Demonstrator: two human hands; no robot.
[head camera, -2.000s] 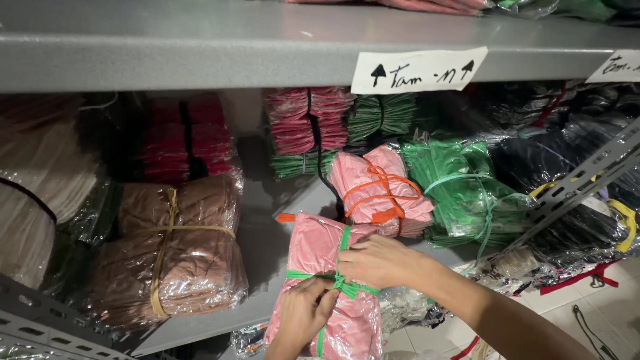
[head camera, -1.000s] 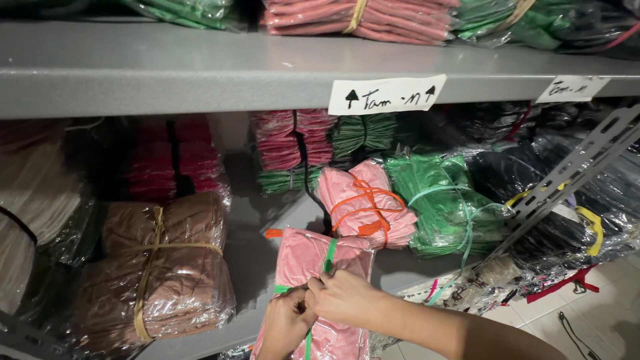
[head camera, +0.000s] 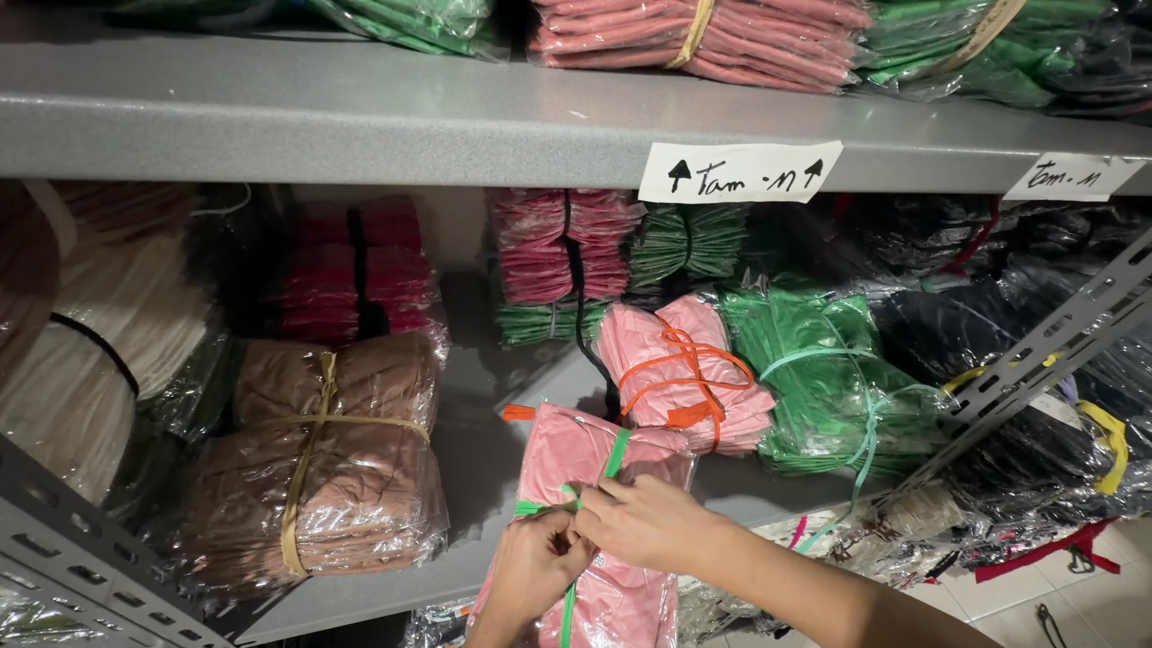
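Note:
A pink bundle in clear plastic lies at the front edge of the grey metal shelf, crossed by a green fabric tie. At the crossing of the tie, my left hand has its thumb and forefinger pinched together. My right hand touches it from the right, its fingers curled on the tie, with a short green end showing above them. The knot itself is hidden by the fingers. Just behind is another pink bundle with an orange tie, next to a green bundle with a pale turquoise tie.
A brown bundle with a tan tie sits at left. Red-pink packs are stacked further back. The upper shelf edge with handwritten labels runs overhead. Slotted metal uprights stand at both sides, and dark bagged goods lie at right.
Both hands have stayed at the green tie's crossing. The tie's loops and ends, spread out two seconds ago, are now mostly covered by the fingers. The view has tilted up.

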